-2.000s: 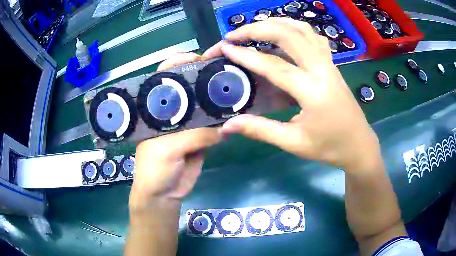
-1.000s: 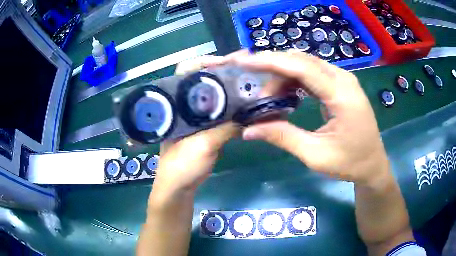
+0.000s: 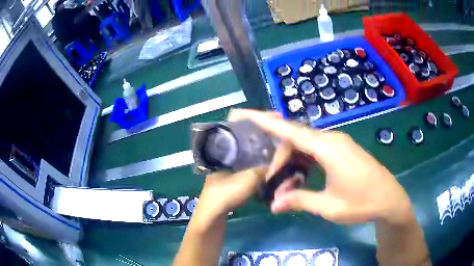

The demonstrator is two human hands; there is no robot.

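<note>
My left hand (image 3: 228, 189) grips a grey fixture plate (image 3: 250, 140) from below, raised over the bench and blurred. One disc part (image 3: 221, 147) sits at the plate's left end; the seats beside it look bare. My right hand (image 3: 345, 179) curls at the plate's right end, with dark disc parts (image 3: 283, 179) in or under its fingers, partly hidden. A second fixture plate (image 3: 283, 258) lies at the bottom edge, cut off. A third plate with discs (image 3: 172, 208) lies at the end of the white feed tray (image 3: 101, 202), partly behind my left arm.
A blue parts bin (image 3: 338, 117) and red parts bin (image 3: 416, 91) hold discs at upper right. Loose discs (image 3: 385, 136) and white arc pieces (image 3: 456, 197) lie at right. An upright metal post (image 3: 244, 57) stands behind the plate. The machine (image 3: 78, 135) and a bottle (image 3: 129, 96) are at left.
The view has tilted up and left. The held plate had three discs seated; one had been lifted at its right by my right hand, and now only the left-end disc shows seated.
</note>
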